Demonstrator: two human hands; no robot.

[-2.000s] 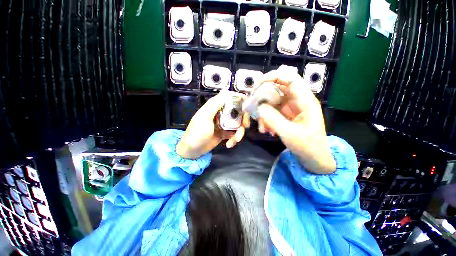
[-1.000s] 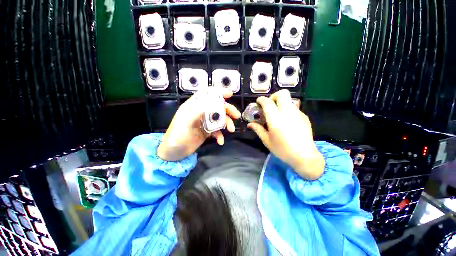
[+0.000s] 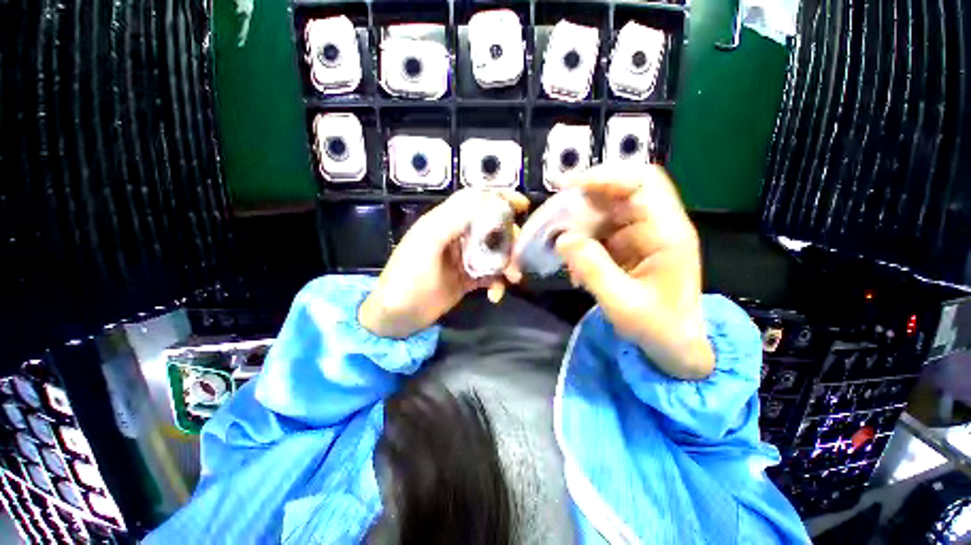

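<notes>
My left hand (image 3: 431, 261) is bare and holds a small silver-white housing (image 3: 489, 243) with a dark round centre, in front of the tray's near edge. My right hand (image 3: 634, 256) holds another housing (image 3: 548, 232), tilted and blurred, between thumb and fingers, close beside the first; whether they touch is not clear. Behind my hands lies a black compartment tray (image 3: 458, 104) with rows of pale housings (image 3: 413, 66), one per pocket. The near row's left pocket (image 3: 357, 227) holds no housing; my hands hide part of that row.
Tall ribbed black tray stacks stand at left (image 3: 107, 138) and right (image 3: 868, 149). A green surface (image 3: 729, 128) shows beside the tray. A white scrap (image 3: 769, 19) lies at upper right. A green-framed fixture (image 3: 202, 392) and filled side tray (image 3: 53, 452) are lower left; dark equipment (image 3: 894, 309) with red lights is right.
My hands have come together from a gap a second ago. The right-hand housing has turned from facing up to tilted. The tray shows slightly further right and higher in the view.
</notes>
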